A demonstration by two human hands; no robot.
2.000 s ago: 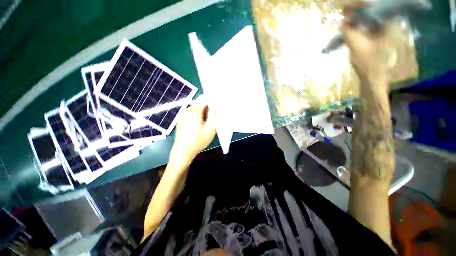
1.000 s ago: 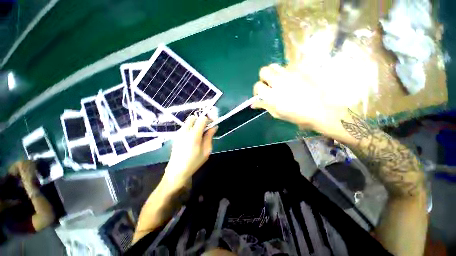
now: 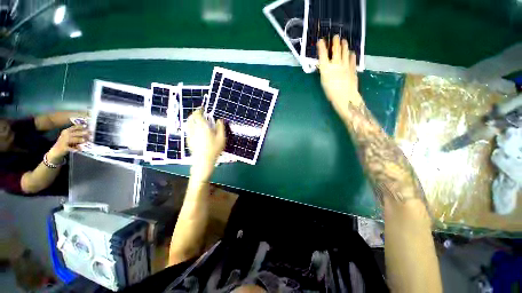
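Observation:
Beyond the pale strip, a dark solar panel (image 3: pixel 337 20) lies over the edge of another panel (image 3: pixel 288 24) with a coiled cord. My right hand (image 3: pixel 337 66) is on the near end of the upper panel, fingers spread, palm hidden. My left hand (image 3: pixel 205 134) is at the nearer panel stack, between a tilted top panel (image 3: pixel 243 114) and the upright panels (image 3: pixel 160 123) left of it. Its thumb is over the tilted panel's left side and its fingers are curled near a white cord. The hand is blurred, so its grip is unclear.
On the left, another person's hand (image 3: pixel 74 137) touches a glossy panel (image 3: pixel 119 117). A grey metallic tool (image 3: pixel 478 127) and a white wad (image 3: pixel 508 171) are at the shiny tan board (image 3: pixel 423 109) on the right. A grey-white box (image 3: pixel 94 246) stands below the bench.
The thin panel between my hands has left that place. My right hand has moved forward over the pale strip onto a panel. My left hand has moved to the stack. The view has shifted.

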